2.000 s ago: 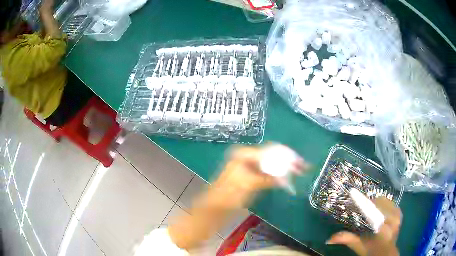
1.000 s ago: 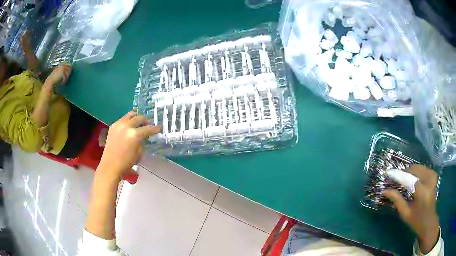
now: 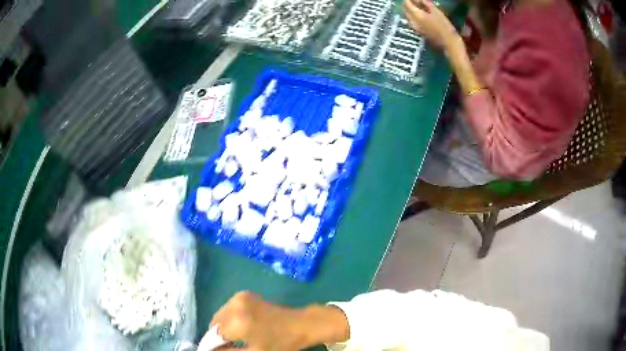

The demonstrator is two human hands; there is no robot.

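My right hand (image 3: 257, 321) is at the bottom centre, cut off by the lower edge, with its white sleeve to the right. Its fingers are closed on a white tapered piece (image 3: 211, 339), of which only a part shows. My left hand is out of the picture. The blue tray (image 3: 316, 260) lies in front of me, full of white blocks, with bare blue at its far end. The bag of sticks (image 3: 134, 288) lies open left of my right hand and holds slim off-white pieces.
A labelled clear lid (image 3: 180, 140) lies left of the blue tray. Clear trays of parts (image 3: 376, 38) are at the back. A person in a pink top (image 3: 535, 89) sits on a woven chair at the right. A dark grey ribbed object (image 3: 103, 96) stands at the upper left.
The view has swung right. The blister tray, the bag of caps, the rod box and my left hand have left the picture. The blue tray is now in full view.
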